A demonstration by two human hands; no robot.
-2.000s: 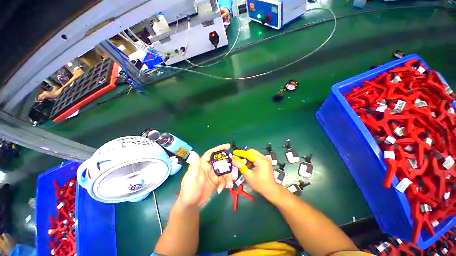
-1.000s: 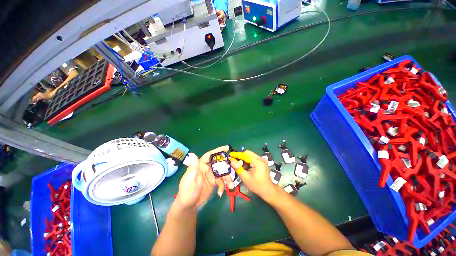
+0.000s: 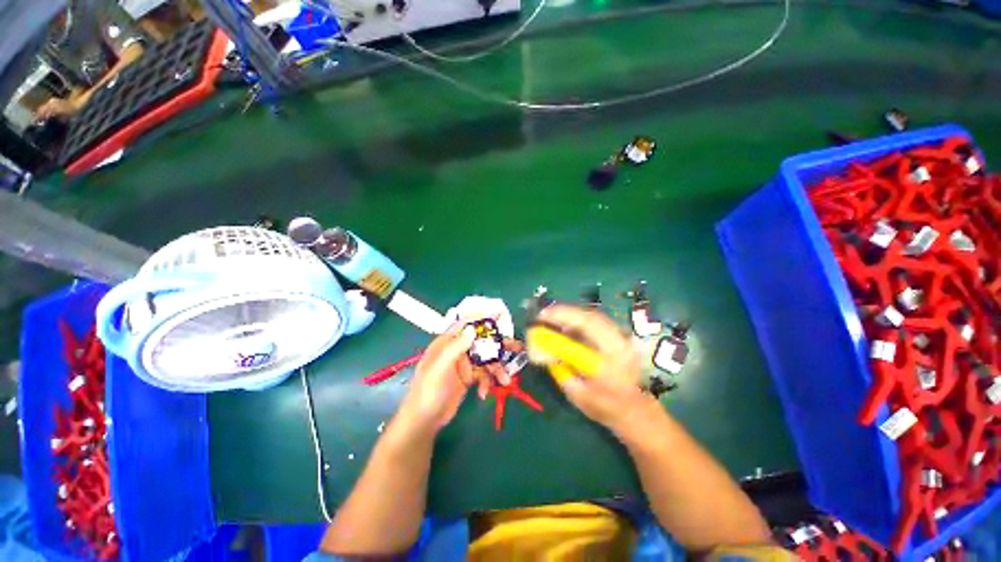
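My left hand [image 3: 441, 379] holds a small black squarish module [image 3: 484, 343], with gold and white patches on its face, at the fingertips. My right hand [image 3: 598, 368], slightly blurred, is closed around a yellow-handled tool [image 3: 564, 351], apart from the module. The tool's tip cannot be made out. A red spring clamp [image 3: 509, 400] lies just below the left fingertips. White-and-black small parts [image 3: 670, 353] lie on the green bench to the right, some partly hidden behind my right hand. A white cloth [image 3: 479, 312] lies just beyond my left hand.
Blue bins of red clamps stand right [image 3: 757, 263] and left [image 3: 159, 461]. A light-blue fan [image 3: 231, 318] stands left, with metallic-topped bottles [image 3: 335, 244] behind. A red stick [image 3: 392, 369] lies beside my left hand. Another module [image 3: 640, 150] lies farther back. A thin cable [image 3: 314, 428] crosses the bench.
The view has tilted down. My right hand and the yellow tool have moved right, away from the module, which stays in my left hand. The cloth and red stick now show more fully.
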